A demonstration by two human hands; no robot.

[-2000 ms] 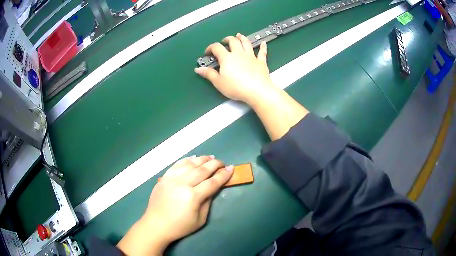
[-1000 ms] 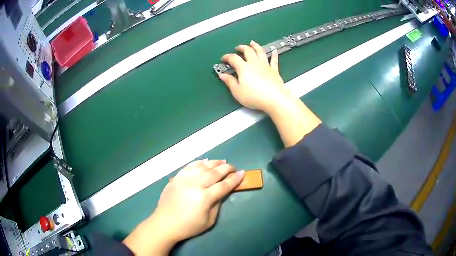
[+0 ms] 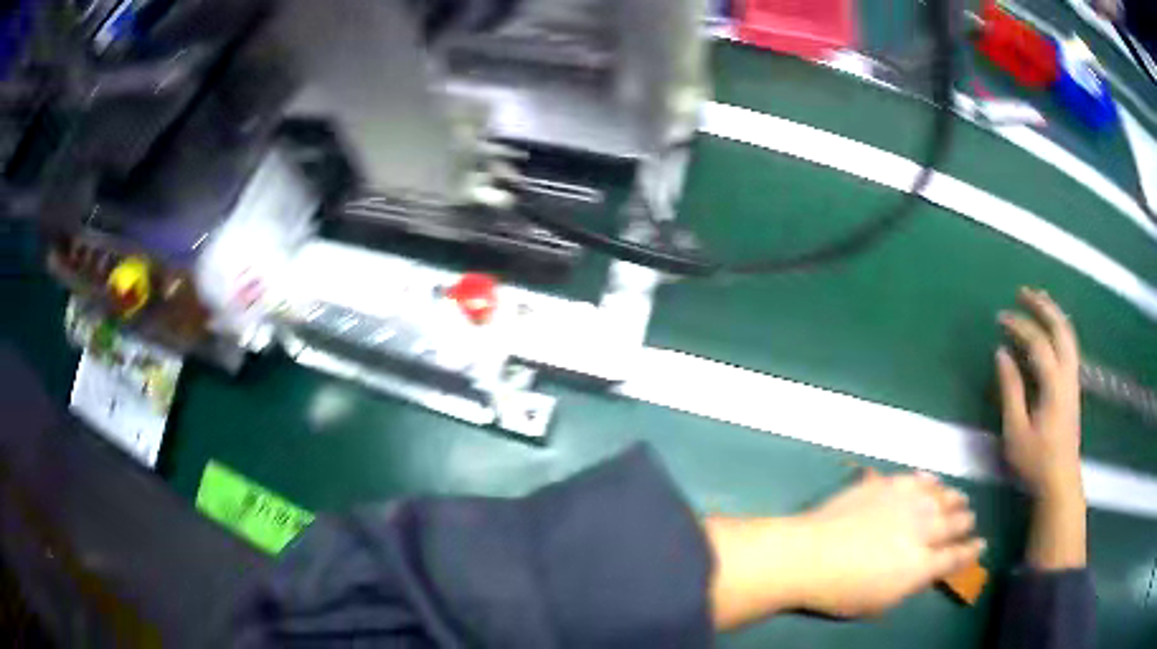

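My left hand [image 3: 888, 543] lies over the orange block [image 3: 967, 581] on the green surface at the lower right; only the block's right end and a small corner show past the hand. My right hand [image 3: 1047, 399] is at the right, blurred, fingers pointing up over the green belt. A grey metal strip [image 3: 1123, 388] shows to the right of my right hand, running to the frame's right edge. Whether the hand touches it cannot be made out.
The blurred machine [image 3: 558, 76] fills the upper left, with a red push button [image 3: 475, 298] on its base and a black cable [image 3: 812, 264] looping over the belt. A green label [image 3: 251, 507] lies at the lower left. A red-pink bin [image 3: 799, 25] is at the top.
The view has swung left to the machine, so both hands and the strip now appear farther right. My left hand is still over the block. The picture is more blurred.
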